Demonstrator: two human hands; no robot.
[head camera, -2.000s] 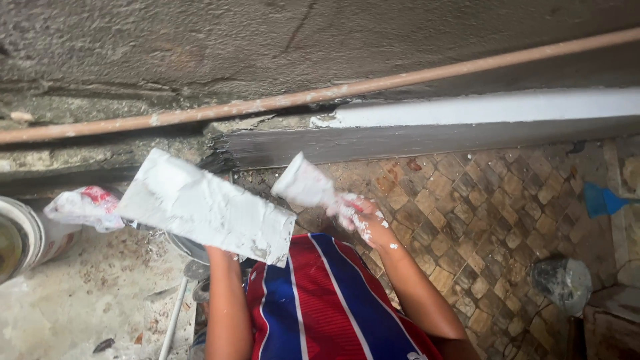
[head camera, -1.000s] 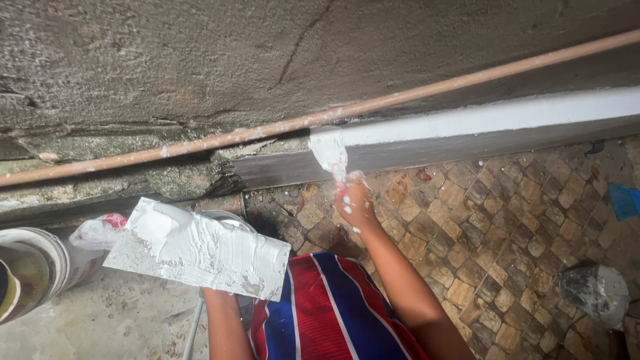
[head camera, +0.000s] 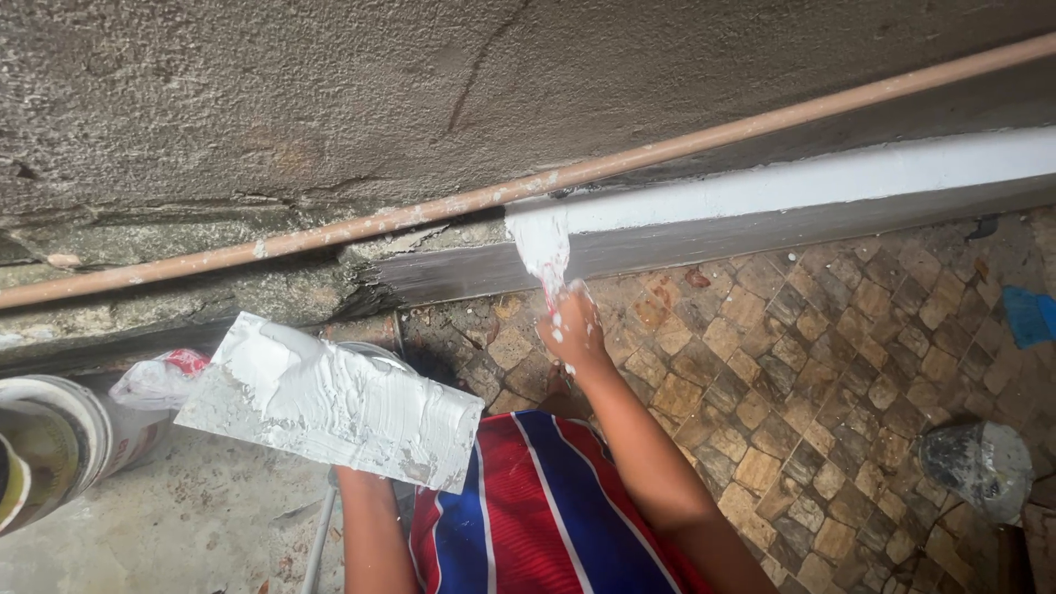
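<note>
My right hand (head camera: 573, 326), spotted with white paste, grips a putty knife (head camera: 540, 243) whose blade is coated white. The blade lies against the ledge at the left end of its smooth white coating (head camera: 742, 196). A flat rectangular plasterer's hawk (head camera: 338, 404), loaded with ridged white paste, is held level over my left forearm. My left hand is hidden beneath that plate, so its fingers do not show. The ledge's front face (head camera: 660, 252) is grey.
A pinkish pipe (head camera: 462, 200) runs along the rough wall (head camera: 330, 99) above the ledge. White buckets (head camera: 99, 429) and a plastic bag (head camera: 157, 381) are at left. On the stone-patterned floor (head camera: 767, 421) at right lie a paste-smeared container (head camera: 978, 470) and a blue object (head camera: 1030, 316).
Two seconds ago the putty knife was beside the hawk, off the ledge. My right hand has moved it up to the ledge, where it stays on the white coating's end.
</note>
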